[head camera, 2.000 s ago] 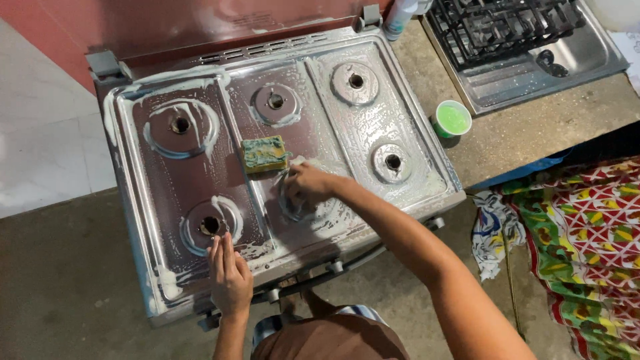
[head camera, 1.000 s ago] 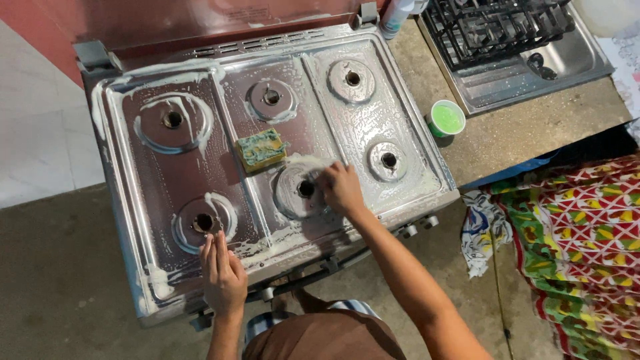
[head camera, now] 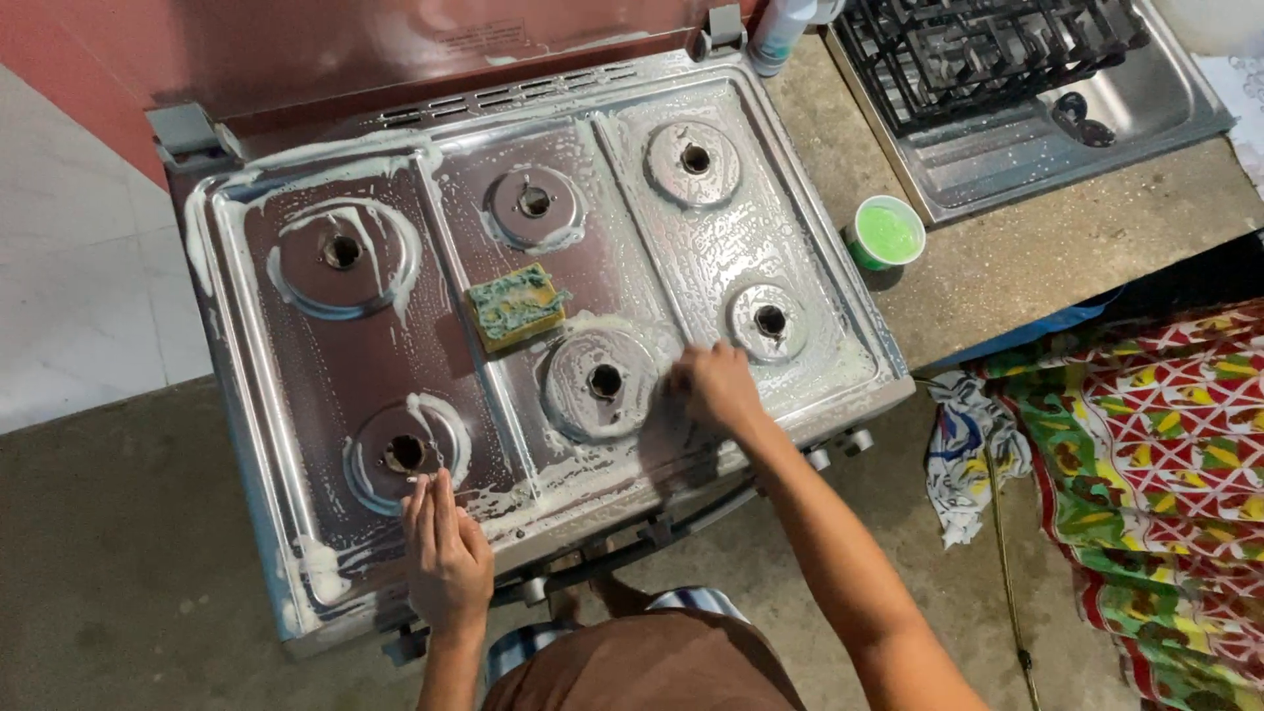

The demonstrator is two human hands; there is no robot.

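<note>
A stainless steel gas stove top (head camera: 355, 370), its grates off, carries white suds around its burner openings. My right hand (head camera: 719, 390) is bent with curled fingers at the surface, right of the front middle burner (head camera: 604, 380); whether it holds something small is hidden. My left hand (head camera: 446, 548) rests by the front edge, fingers extended and together, fingertips just below the front left burner (head camera: 405, 452). A yellow sponge with a foamy green scouring side (head camera: 515, 307) lies in the middle section, touching neither hand.
The stove's raised lid (head camera: 395, 49) stands behind. On the counter (head camera: 1027, 276) at right are a cup of green paste (head camera: 886, 234), a bottle (head camera: 783, 35), and a steel sink (head camera: 1136, 99) holding black grates (head camera: 987, 59). Patterned cloth (head camera: 1165, 425) hangs below.
My right hand has moved rightward, from the front middle burner to the surface on its right. My left hand has stayed by the front left burner. The sponge has stayed on the stove.
</note>
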